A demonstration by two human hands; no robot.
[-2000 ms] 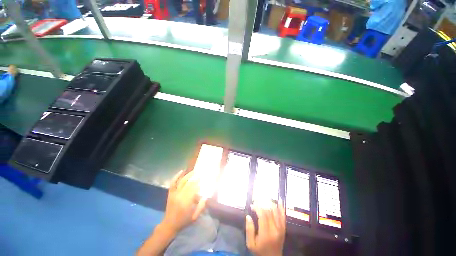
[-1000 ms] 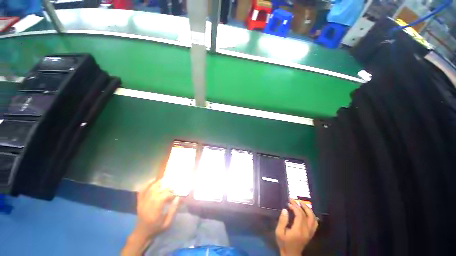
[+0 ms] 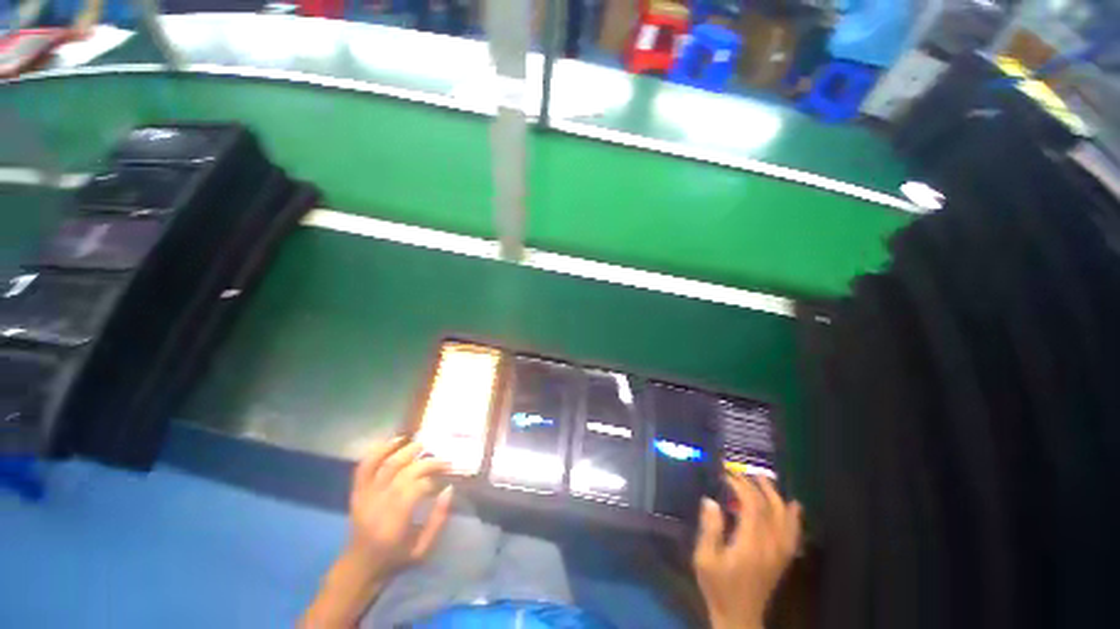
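A black phone tray (image 3: 590, 506) lies in front of me with several smartphones side by side. The leftmost smartphone (image 3: 459, 406) glares white with an orange edge. The middle phones have mostly dark screens with small marks; the fourth smartphone (image 3: 678, 450) shows a small blue-white mark. The rightmost smartphone (image 3: 747, 433) shows pale lines and an orange strip. My left hand (image 3: 396, 501) is bare, fingers apart, at the lower edge of the leftmost phone, holding nothing. My right hand (image 3: 749, 536) is bare, fingers apart, its fingertips on the lower part of the rightmost phone.
A left tray stack (image 3: 184, 264) with dark phones on top stands at left. A tall right tray stack (image 3: 970, 406) stands close to the phones on the right. A grey upright (image 3: 510, 184) rises behind the green bench (image 3: 356, 307). Stools and a person in blue are beyond the conveyor.
The right hand has moved from the middle phone to the rightmost one. The second, third and fourth screens have changed from bright white to mostly dark with marks. The view has shifted.
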